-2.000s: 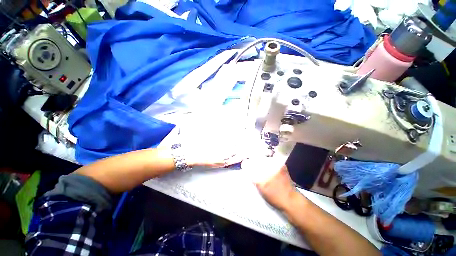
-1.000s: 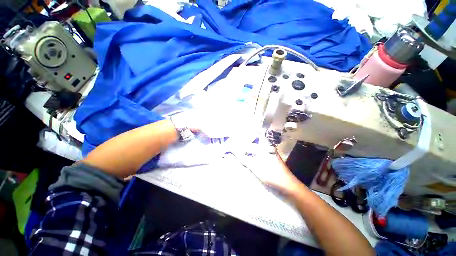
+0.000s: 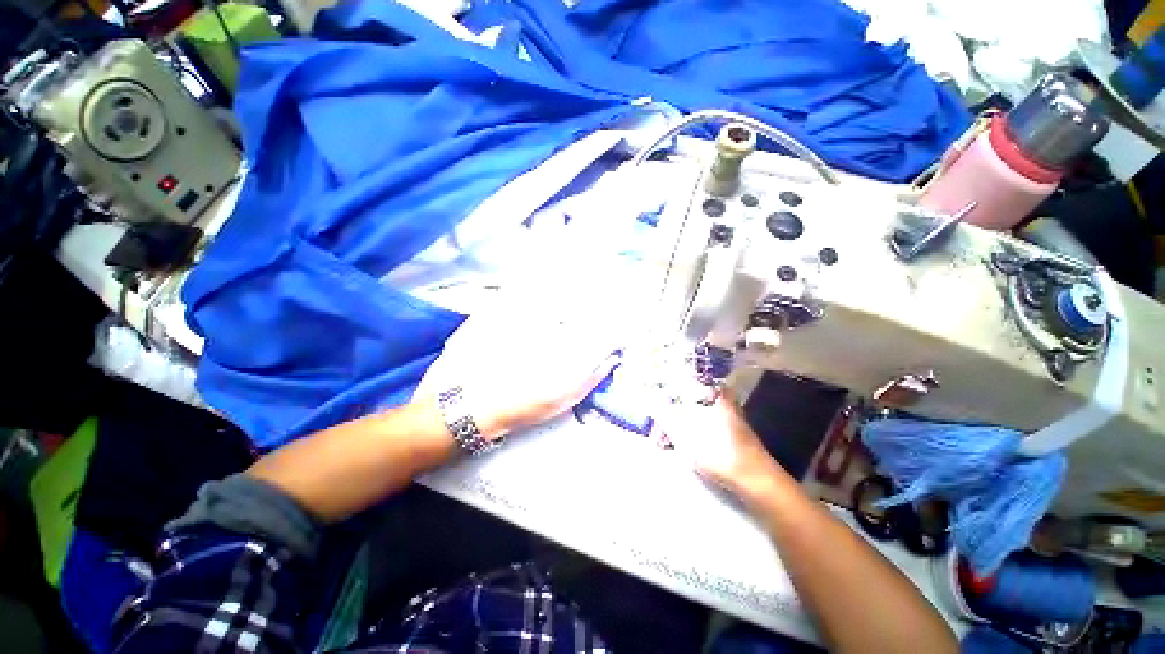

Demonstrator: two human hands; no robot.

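The blue garment is spread over the table left of and behind the sewing machine. Its white part runs to the needle area and is washed out by glare. My left hand, with a metal watch at the wrist, lies flat at the left of the needle, beside a small dark blue piece. My right hand is close to the right and front of the needle, its fingers washed out. I cannot tell what either hand grips.
A neighbouring machine stands at the far left. A pink bottle stands behind the machine head. A light blue thread tassel hangs at its front, above a blue thread cone. The white table edge runs before my lap.
My left hand has moved slightly right and down from a second ago. The dark blue piece now shows more clearly between my hands. My right hand stays near the needle.
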